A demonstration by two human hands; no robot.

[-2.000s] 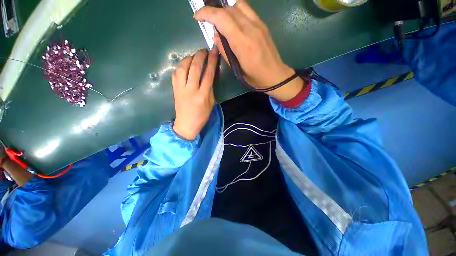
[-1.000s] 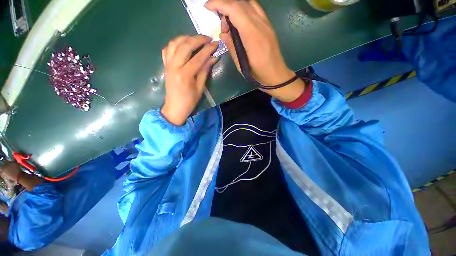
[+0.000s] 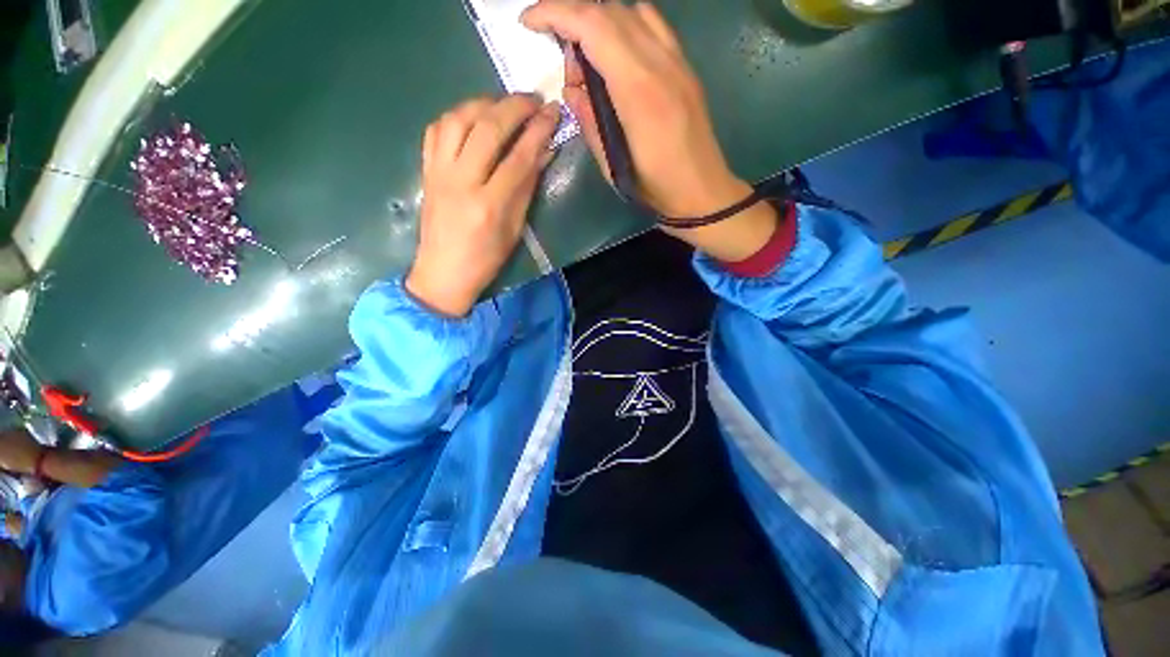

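A flat silver-white phone assembly (image 3: 524,54) lies on the green bench mat at the top, its far end cut off by the picture's edge. My right hand (image 3: 652,109) holds a black pen-like soldering iron (image 3: 606,126) over its near end; the tip is hidden by my fingers. My left hand (image 3: 472,193) rests its fingertips at the phone's near left corner, by a small purple-blue patterned area (image 3: 565,126). Whether a small part is pinched there cannot be told. A loose purplish-pink and silver pile of components (image 3: 190,200) lies to the left.
A pale curved strip (image 3: 108,118) runs along the left. A yellow round tub (image 3: 844,10) stands at the top right, with black equipment (image 3: 1026,28) beyond it. A neighbouring worker's blue sleeve (image 3: 109,546) and red lead (image 3: 67,408) show at the left edge.
Since the first frame, my left hand has moved slightly left and more of the phone shows. The view has shifted slightly. In the last second my hands have hardly moved.
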